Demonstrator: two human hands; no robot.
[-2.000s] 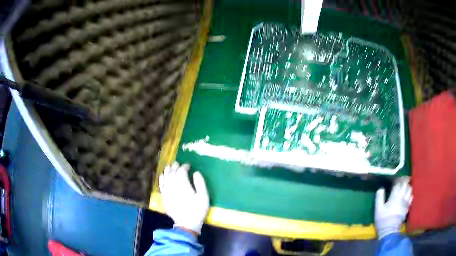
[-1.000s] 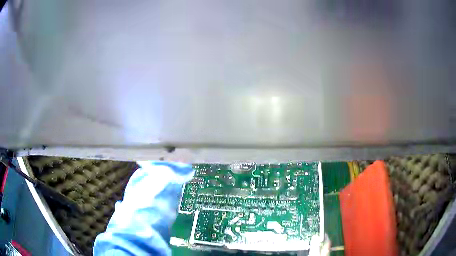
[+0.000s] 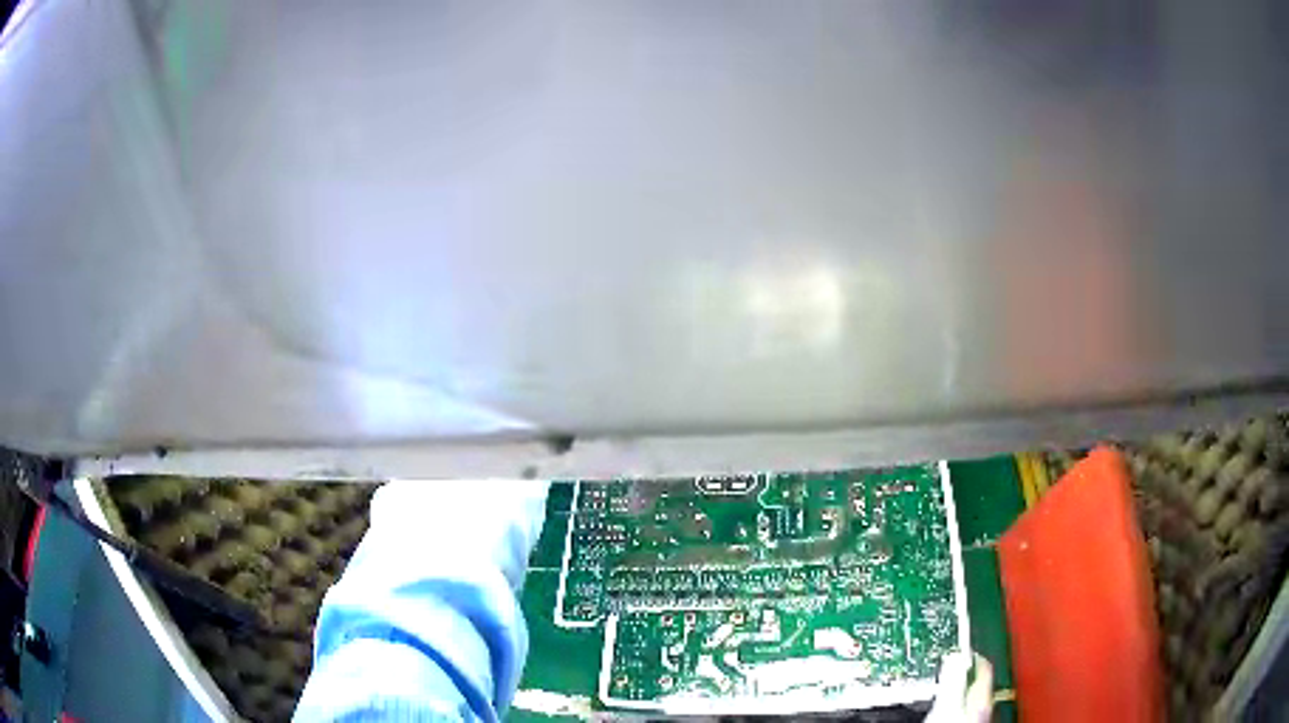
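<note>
The green circuit board (image 3: 770, 593) lies solder side up on the green platform (image 3: 544, 600), with its upper part hidden behind the grey-white cover. My left arm in a blue sleeve (image 3: 424, 607) reaches up along the board's left side, and my left hand is hidden behind the cover. My right hand (image 3: 961, 689), gloved in white, shows only in part at the board's lower right corner, cut off by the bottom edge. Whether it grips the board cannot be told. The red pad (image 3: 1081, 593) stands right of the board.
The smooth grey-white cover (image 3: 636, 212) fills the upper view, its lower edge crossing above the board. Egg-crate foam (image 3: 240, 544) lines the left side, and more foam (image 3: 1223, 523) the right. A pale curved rim (image 3: 149, 614) runs at the far left.
Since two seconds ago the cover has come across the upper view and my left arm has moved inward beneath it. Since one second ago the board and red pad show slightly farther right.
</note>
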